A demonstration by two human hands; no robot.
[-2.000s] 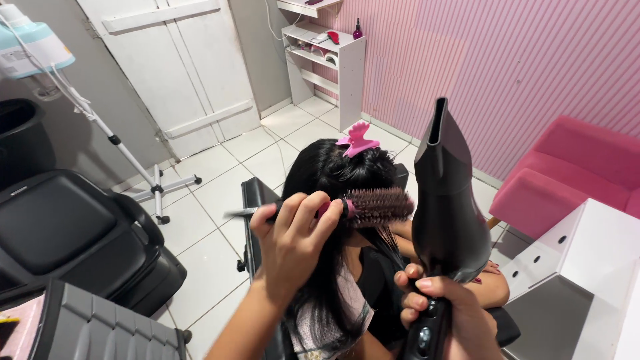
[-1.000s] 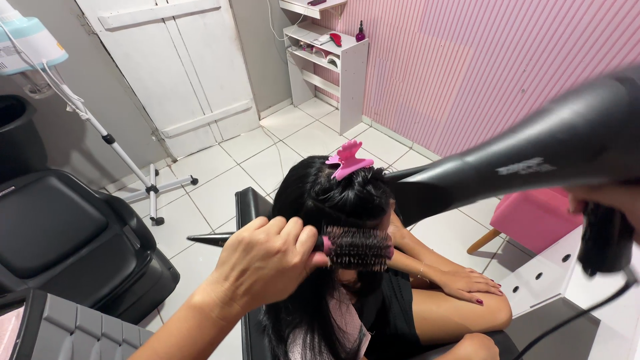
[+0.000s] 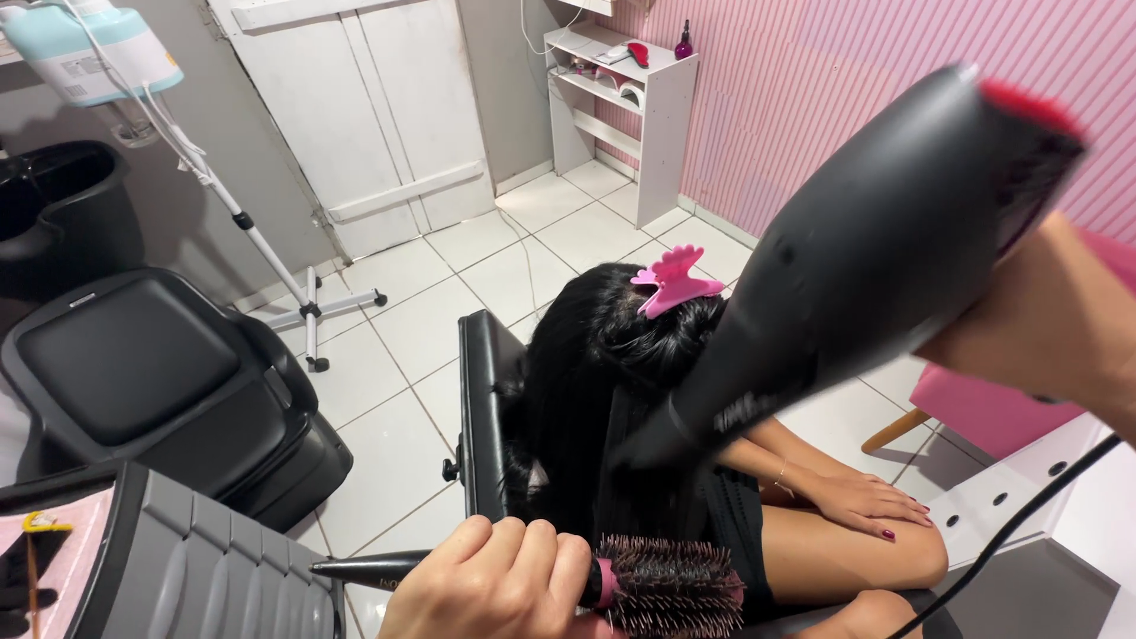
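Observation:
A person with long black hair (image 3: 568,390) sits in a black chair, a pink claw clip (image 3: 676,280) fastened on top of the head. Low in the view, my left hand (image 3: 506,581) grips a round hairbrush (image 3: 670,586) by its black tapered handle; its bristles are at the lower part of the hair. From the right comes my right hand (image 3: 1038,328), mostly behind a black hair dryer (image 3: 852,240) that it holds, fingers hidden. The dryer's nozzle points down at the hair, above the brush.
The chair's black backrest (image 3: 488,399) stands behind the person. A grey trolley (image 3: 204,550) and a black wash chair (image 3: 142,355) are at left, by a wheeled stand (image 3: 257,240). White furniture (image 3: 1021,497) and a pink armchair (image 3: 976,399) lie right, with the dryer's cord (image 3: 1021,532) hanging nearby.
My left hand and the brush have moved down along the hair. The dryer, level at the right a second ago, is now raised at its rear and slants down to the hair.

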